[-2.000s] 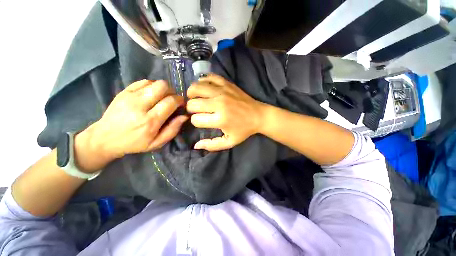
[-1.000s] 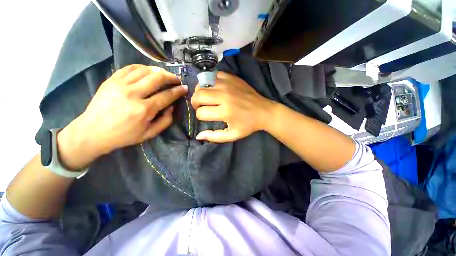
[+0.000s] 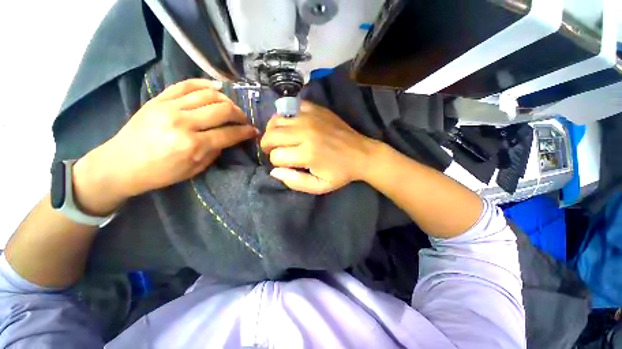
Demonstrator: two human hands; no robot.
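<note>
The dark grey garment piece (image 3: 225, 238) lies bunched under both hands and the machine head. A yellowish topstitched seam (image 3: 225, 223) curves across its front part, and another stitched line runs between my hands. My left hand (image 3: 174, 140) lies on the cloth left of the needle area, its fingertips pressing the cloth by the seam. My right hand (image 3: 310, 146) grips the cloth just right of the seam, fingers curled. The presser foot (image 3: 253, 95) sits on the cloth just beyond my fingertips. The tension dial (image 3: 285, 82) with its pale grey knob is above my right hand.
The white sewing machine head (image 3: 273, 27) fills the top middle, with a dark and white striped machine arm (image 3: 477, 41) at upper right. Small dark cut parts (image 3: 501, 153) lie at right with a slim black tool. An accessory tray (image 3: 551, 146) and blue cloth (image 3: 542, 225) are further right.
The seam between my hands has come into view as my left hand shifted left and my fingers spread from their earlier bunched position. The left cloth now shows a stitched line beyond my left hand.
</note>
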